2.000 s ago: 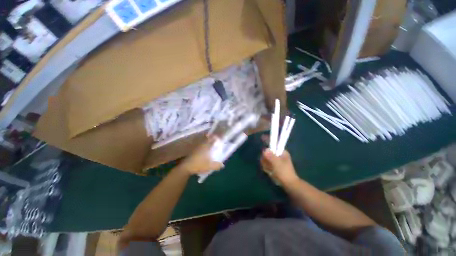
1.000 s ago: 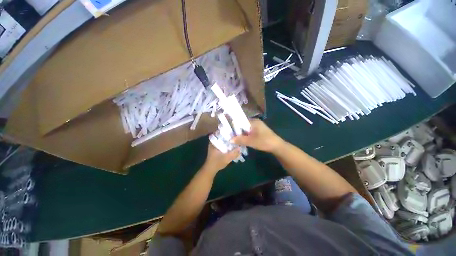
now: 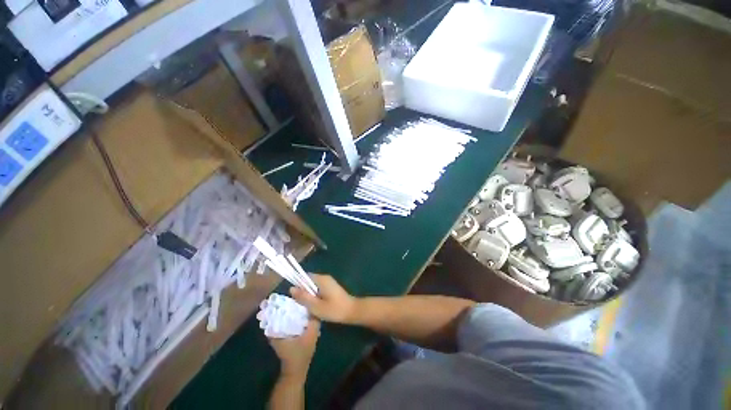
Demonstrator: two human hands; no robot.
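My left hand (image 3: 293, 346) is closed around a bundle of whitish translucent sleeves (image 3: 282, 315), their ends pointing up, in front of the large carton. My right hand (image 3: 330, 299) is just right of it, touching or nearly touching, and holds a few slim white sticks (image 3: 287, 267) that point up and left. The large open carton (image 3: 48, 282) holds a jumbled heap of similar translucent sleeves (image 3: 172, 298). A fanned pile of white sticks (image 3: 409, 166) lies on the green bench (image 3: 353, 260) beyond my right hand.
A black cable with a dark connector (image 3: 175, 245) hangs over the carton. A metal post (image 3: 322, 88) stands beside scattered sticks (image 3: 308, 182). A white bin (image 3: 473, 68) is at the bench's far end. A round container at right holds beige housings (image 3: 553, 228). A power strip (image 3: 30, 142) is upper left.
The view has turned right, showing more of the bin and housings. My hands have moved slightly apart; the left now holds the sleeves upright and the right holds slim sticks.
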